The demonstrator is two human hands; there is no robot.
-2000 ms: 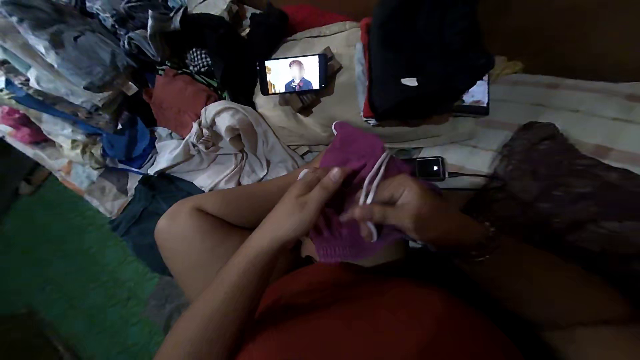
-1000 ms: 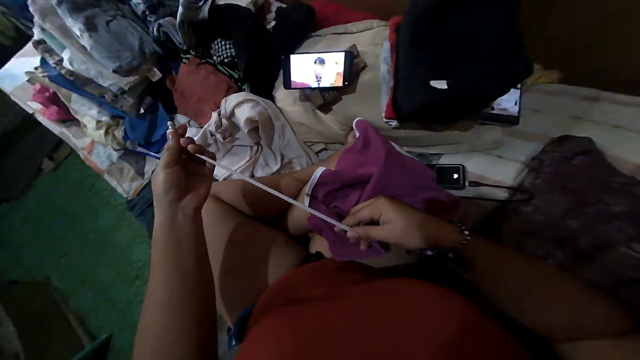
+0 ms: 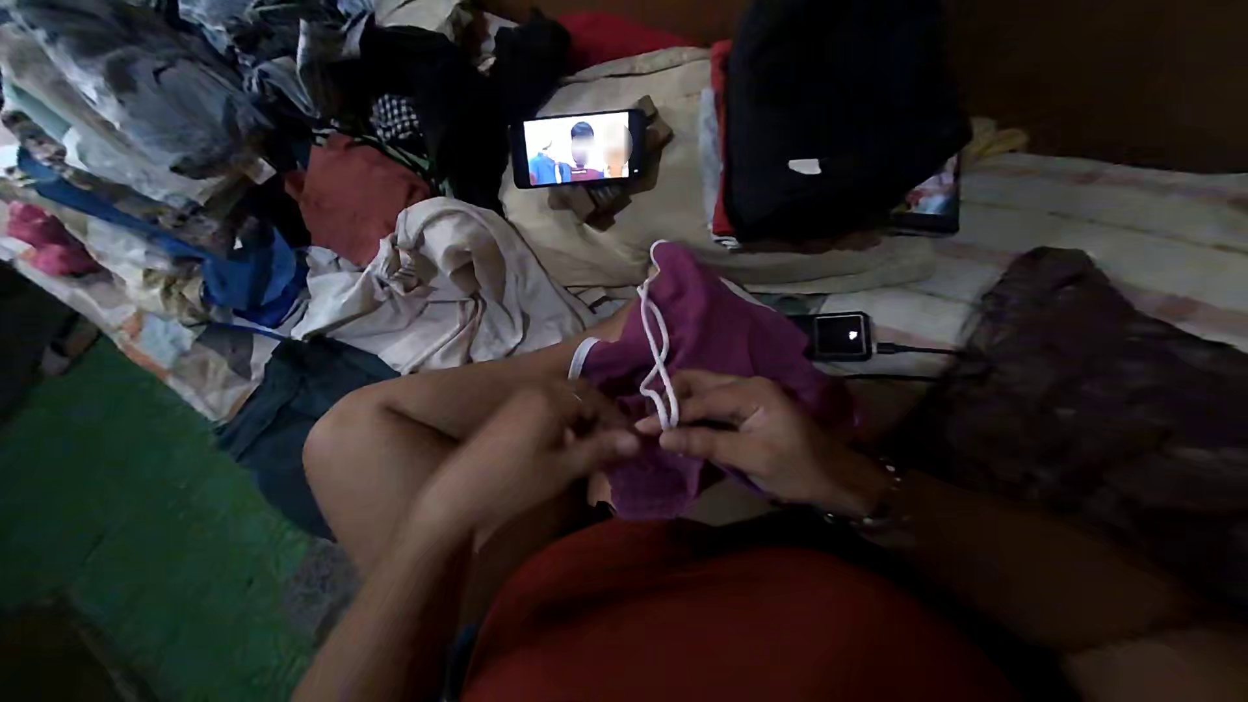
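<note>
A purple cloth garment (image 3: 726, 322) with white edging lies over my lap. White cord (image 3: 655, 336) hangs in loops on its front, and my right hand (image 3: 756, 429) pinches it between thumb and fingers. My left hand (image 3: 556, 444) is close beside, its thumb and fingertips near the cord and over the garment; whether it grips anything is not clear. The far end of the cord reaches the garment's upper corner.
A lit phone (image 3: 580, 148) rests on beige cloth beyond my knees. Dark folded clothes (image 3: 838, 117) stand to its right. A small device (image 3: 840, 336) with a cable lies by the garment. Piled clothes (image 3: 146, 97) fill the upper left, with a white cloth (image 3: 468, 283) nearer.
My left hand, out to the left on the end of the stretched cord one second ago, has come back beside my right hand. The cord now hangs slack in loops.
</note>
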